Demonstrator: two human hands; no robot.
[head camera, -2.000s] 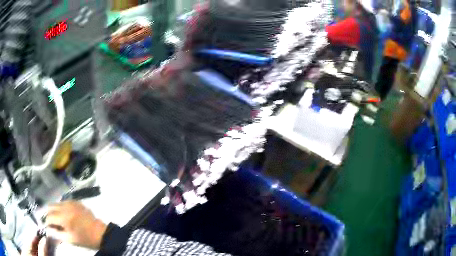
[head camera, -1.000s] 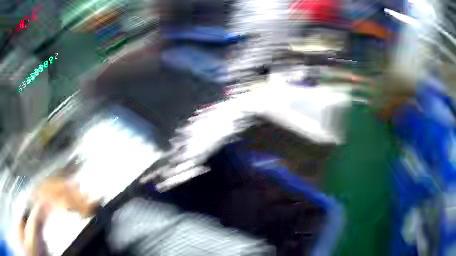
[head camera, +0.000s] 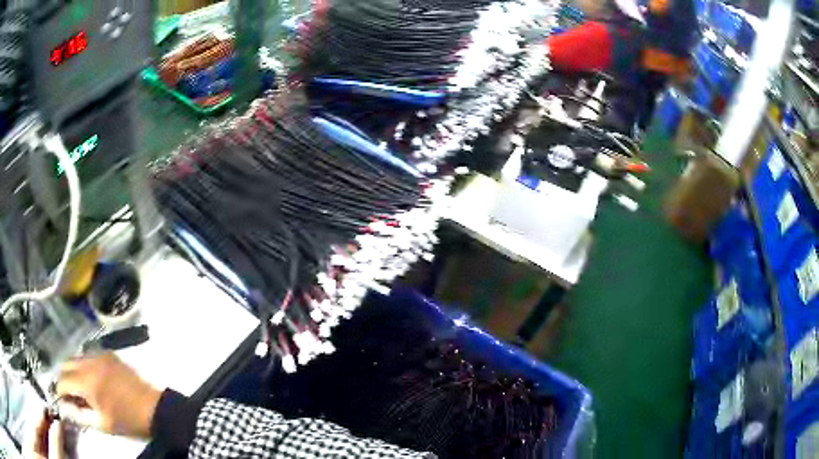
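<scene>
My right hand (head camera: 106, 394) is at the lower left, at the soldering fixture, its fingers bent together; what it pinches is too small and blurred to tell. Fingers of my left hand (head camera: 49, 435) show at the bottom left, cut off by the edge and partly hidden. The fixture (head camera: 31, 381) is blurred beside the fingertips. A dark flat handle (head camera: 124, 337) lies just above my right hand. The cable stack (head camera: 242, 197) lies to the right of the white bench surface (head camera: 193, 314), its white plugs (head camera: 386, 255) towards the lower right.
A blue bin (head camera: 539, 376) with loose leads sits below the bench edge. A grey controller (head camera: 85, 54) with red digits, a white hose (head camera: 72, 215) and a round tin (head camera: 115, 289) are at left. A person in red sleeve (head camera: 584, 47) is at the neighbouring bench. Blue bins (head camera: 727, 314) line the right.
The view has shifted and is sharper than one second ago. My right hand remains at the lower left by the fixture, and its checked sleeve lies across the lower edge.
</scene>
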